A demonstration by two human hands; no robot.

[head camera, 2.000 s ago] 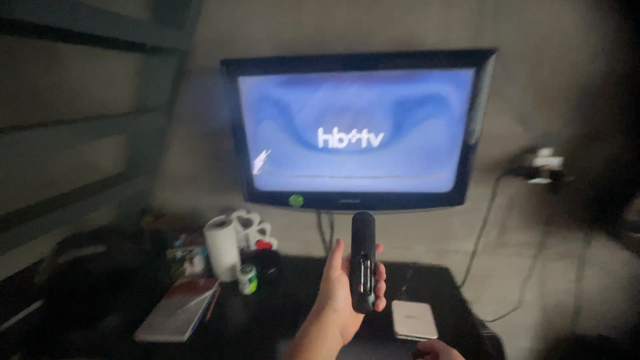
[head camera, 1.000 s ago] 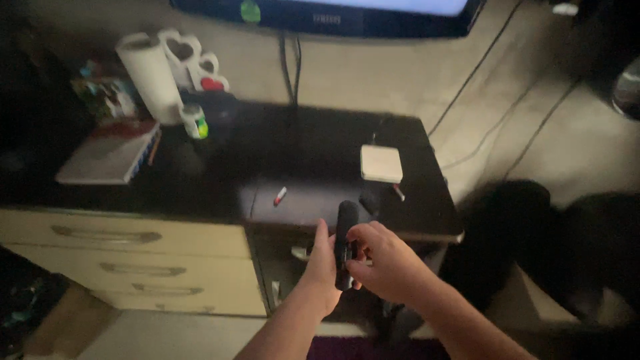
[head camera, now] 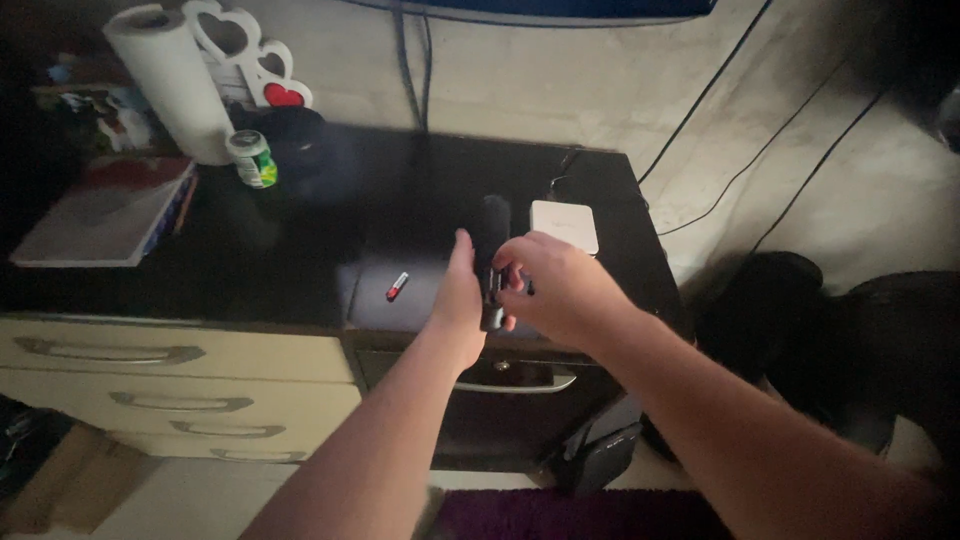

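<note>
A black remote control [head camera: 495, 225] stands near upright above the front edge of the black dresser top, its battery compartment exposed toward me. My left hand [head camera: 459, 304] holds it from the left side and behind. The fingertips of my right hand [head camera: 551, 289] are at the compartment, over what looks like a battery; whether they grip it cannot be told. A small red and silver battery [head camera: 397, 286] lies on the dresser top, left of my left hand. Just behind my right hand sits a white square box [head camera: 564, 225], partly covered by it.
At the back left stand a paper towel roll [head camera: 171, 86], a green and silver can [head camera: 253, 159] and a white heart-shaped frame [head camera: 225, 34]. Books [head camera: 105, 214] lie at the left. Cables [head camera: 705, 94] hang down the wall, below a television [head camera: 570, 9] and beside it.
The view has tilted down from the television. My right hand, at the bottom edge by the white box two seconds ago, has come to the remote. My left hand still holds the remote.
</note>
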